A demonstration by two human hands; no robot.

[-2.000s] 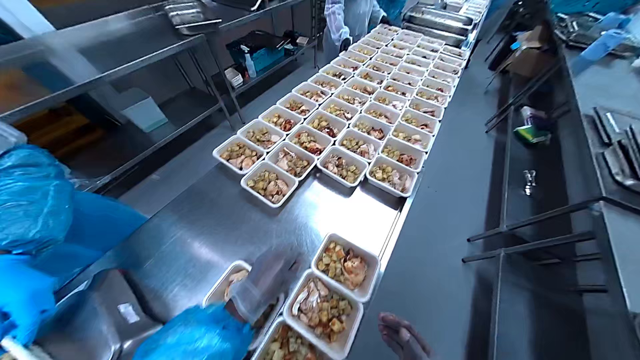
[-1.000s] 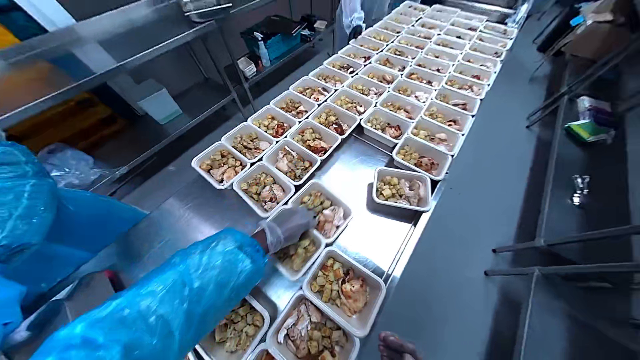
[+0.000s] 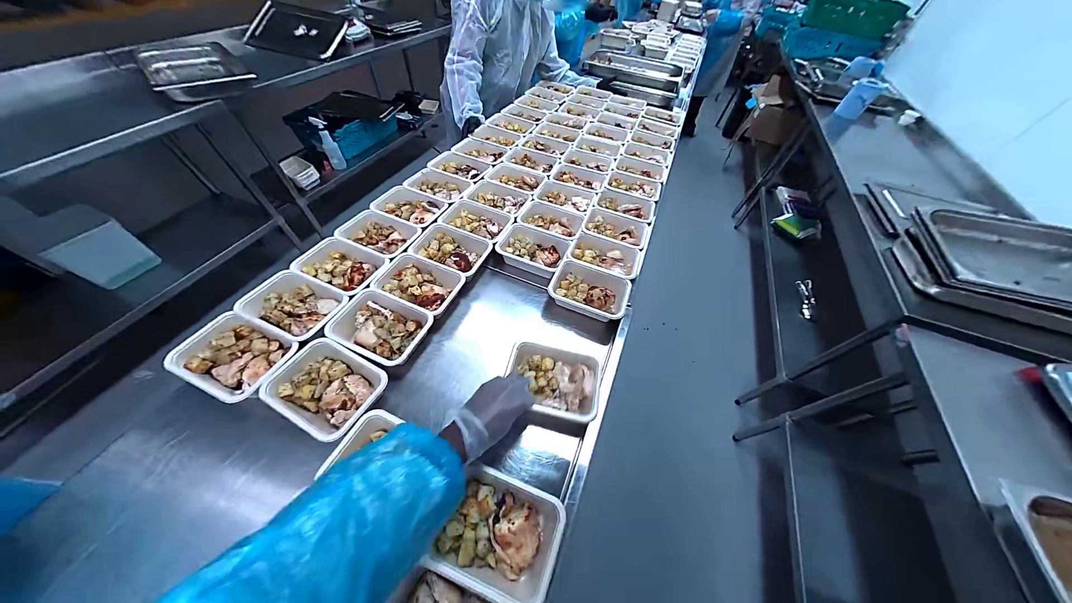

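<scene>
My left hand (image 3: 498, 409), in a clear glove with a blue plastic sleeve, grips the near-left edge of a white food tray (image 3: 595, 385) holding diced potatoes and cooked chicken pieces. This tray stands apart from the others near the steel table's right edge. Another filled tray (image 3: 536, 502) lies just below my wrist. A partly hidden tray (image 3: 364, 427) lies beside my forearm. My right hand is out of view.
Rows of filled trays (image 3: 502, 198) run up the steel table (image 3: 184, 469). A person in white coveralls (image 3: 494, 59) stands at its far left side. Steel shelving (image 3: 167, 126) flanks the left, a steel bench with metal pans (image 3: 1005, 251) the right.
My left hand has moved from trays at the left and middle to the separate tray at the right edge. My right hand, partly visible low in earlier frames, is out of view now.
</scene>
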